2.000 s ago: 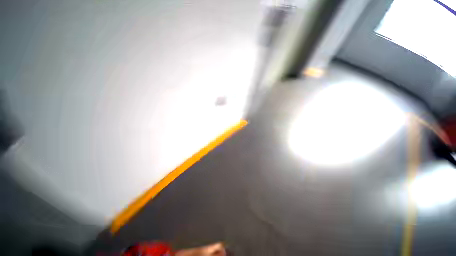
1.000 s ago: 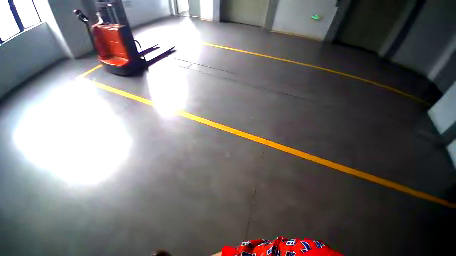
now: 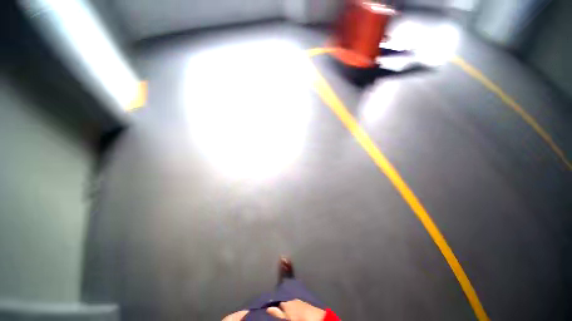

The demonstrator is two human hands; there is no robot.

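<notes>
My right hand (image 3: 301, 311) is at the bottom edge, blurred and cut off, with a bit of red sleeve (image 3: 331, 315) at its wrist. A small part of my left hand (image 3: 234, 316) shows to its left, also cut off. The dark navy apron (image 3: 293, 291) shows above and between the hands. Whether either hand holds anything cannot be seen. The tip of one shoe (image 3: 285, 266) shows on the grey floor beyond the apron.
A red-orange machine (image 3: 364, 34) with dark low parts stands at the top, beside a yellow floor line (image 3: 401, 182). Another yellow line (image 3: 514, 108) runs at the right. A pale panel (image 3: 41, 207) and a bright white strip with a yellow end (image 3: 137, 96) are at the left.
The view has swung left and down, so the red-orange machine now shows right of centre. The hands, apron and shoe have come into view; less red sleeve shows.
</notes>
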